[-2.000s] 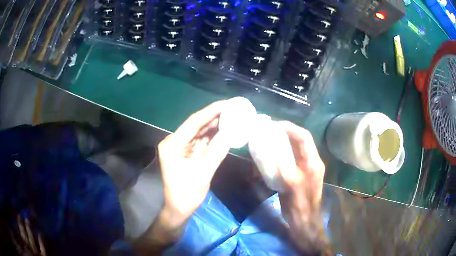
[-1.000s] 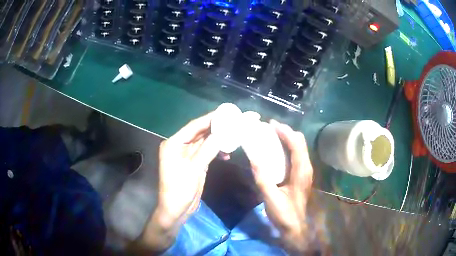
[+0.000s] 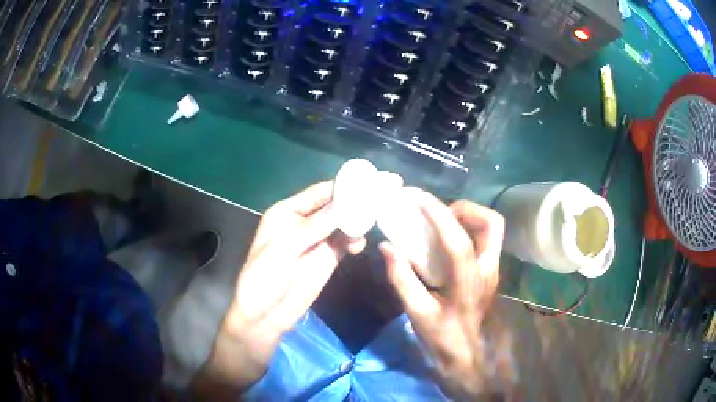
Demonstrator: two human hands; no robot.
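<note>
My left hand holds a white disc upright between thumb and fingers, in front of the bench edge. My right hand is closed around a white squeeze bottle, tilted with its neck toward the disc. Disc and bottle neck overlap in the view; glare hides whether they touch. A small white nozzle tip lies alone on the green mat at the left.
A clear tray of black parts lies behind my hands. Ridged trays are at left. A cream jar, orange-red fan, yellow stick and grey box are at right. A person's dark sleeve is at lower left.
My right-hand fingers have shifted around the bottle, with the thumb now apart from its lower side. The disc and bottle stay close together. The whole view has shifted slightly.
</note>
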